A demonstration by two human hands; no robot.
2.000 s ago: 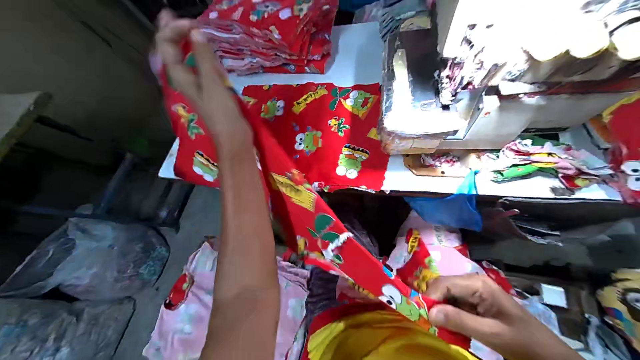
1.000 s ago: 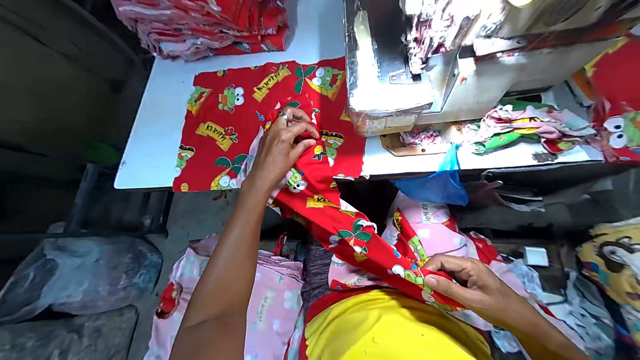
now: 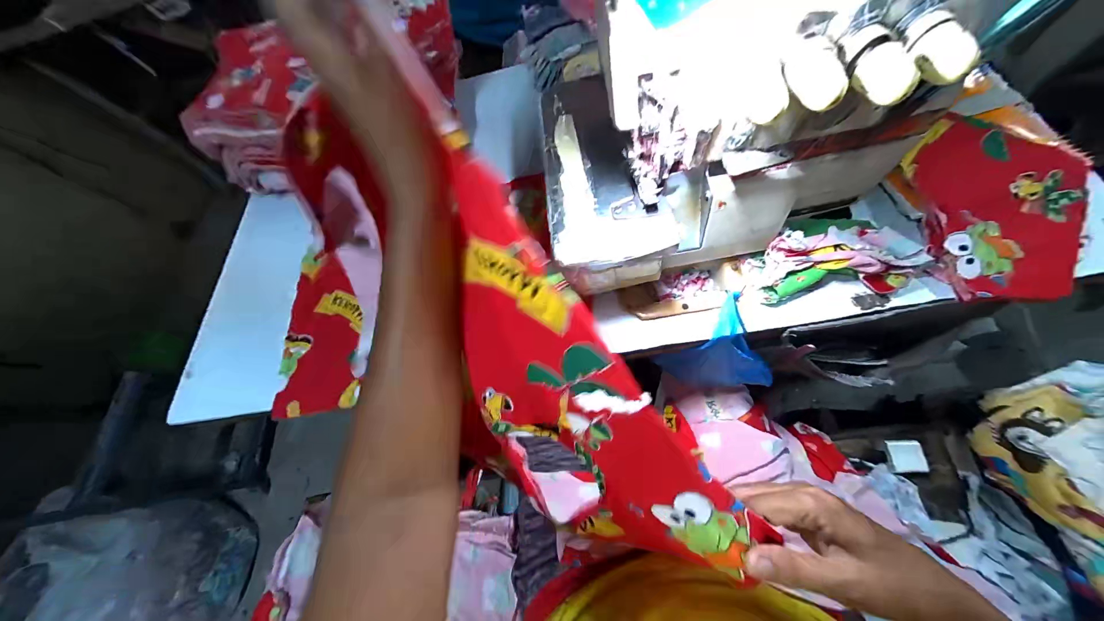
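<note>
A red printed fabric piece (image 3: 552,371) with cartoon frogs is stretched from the upper left down to the lap. Its lower right end is pinched between the thumb and fingers of my right hand (image 3: 828,543). My left hand (image 3: 336,34), raised at the top left, is blurred and partly cut off by the frame edge; the cloth runs up to it, but its grip is hidden. Beneath, another part of red fabric (image 3: 319,354) hangs over the white table's front edge. A sewing machine (image 3: 759,198) with several thread cones stands right of the cloth.
Folded red fabric (image 3: 246,103) is stacked at the table's back left. On the white table (image 3: 241,319), cloth scraps (image 3: 828,259) lie before the machine, and a red piece (image 3: 1009,216) lies further right. A blue plastic bag (image 3: 720,354) hangs below. Pink printed cloth (image 3: 733,431) is under the table.
My left hand has gone from the fabric on the table up to the upper left, and the cloth is lifted with it. My right hand stays at the lower end.
</note>
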